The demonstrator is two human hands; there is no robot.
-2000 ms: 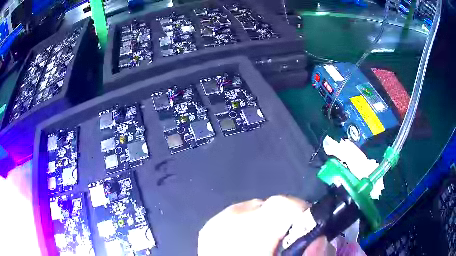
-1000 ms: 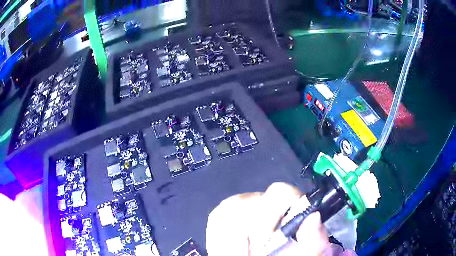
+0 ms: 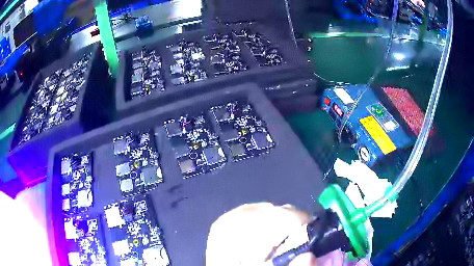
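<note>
My right hand [image 3: 254, 234] is at the bottom centre, overexposed and cut off by the lower edge. It is closed around a dark dispensing syringe [image 3: 328, 235] with a bright green adapter [image 3: 343, 214] on its upper end. The syringe slants down to the left; its tip is out of view. A black foam tray [image 3: 208, 195] lies under and left of the hand, with circuit boards [image 3: 196, 145] in rows. A clear air hose [image 3: 434, 106] rises from the adapter. My left hand is not seen.
Foam trays with boards stand behind [image 3: 208, 85] and at the left [image 3: 86, 111]. At right are a blue dispenser box [image 3: 364, 122], a red block [image 3: 408, 109] and a crumpled white wipe [image 3: 382, 189]. A green post [image 3: 105, 36] stands behind. Glare covers the lower left.
The green adapter has moved left and down, with my right hand still around the syringe. A board corner seen at the bottom edge one second ago no longer shows. The camera view has shifted slightly.
</note>
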